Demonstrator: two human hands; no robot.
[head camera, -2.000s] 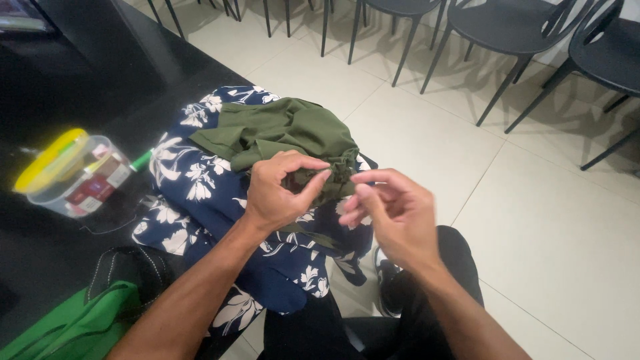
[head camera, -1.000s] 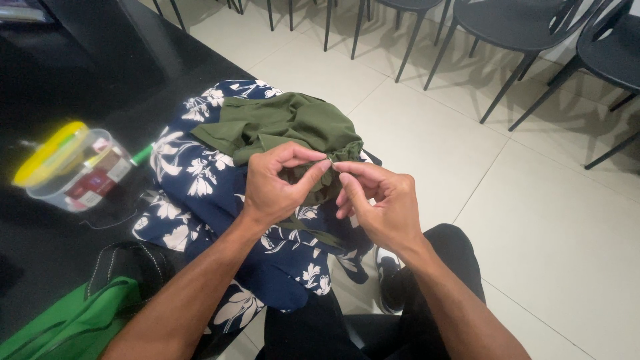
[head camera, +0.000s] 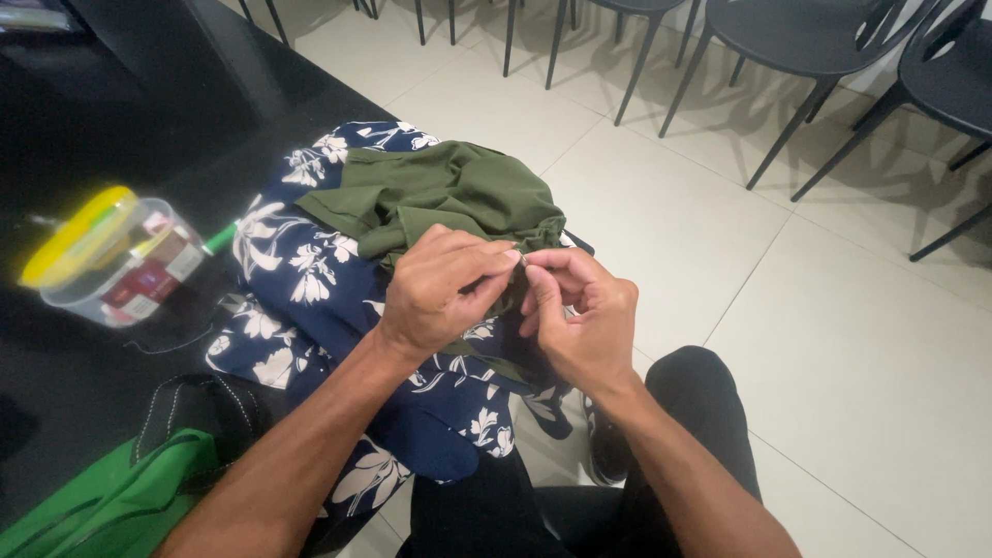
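Observation:
An olive-green cloth (head camera: 473, 190) with a gathered edge lies bunched on a navy fabric with white flowers (head camera: 333, 279), which drapes off a black table. My left hand (head camera: 446, 287) pinches the gathered edge of the green cloth between thumb and forefinger. Close against it, my right hand (head camera: 589, 310) has thumb and forefinger pinched on a tiny, thin shiny thing at the same spot; it is too small to name. The fingertips of both hands nearly touch. A narrow green strip hangs below them over the navy fabric.
On the black table (head camera: 178, 101) stands a clear plastic tub (head camera: 136, 271) with a yellow lid tilted open, beside a green stick-like thing (head camera: 221, 239) and loose thread. A green and black bag (head camera: 116, 488) lies at lower left. Black chairs (head camera: 790, 39) line the tiled floor.
My right hand has come in from the right, fingers apart from the left two seconds ago, to meet the left fingertips at the cloth's edge. The left hand stays at the cloth.

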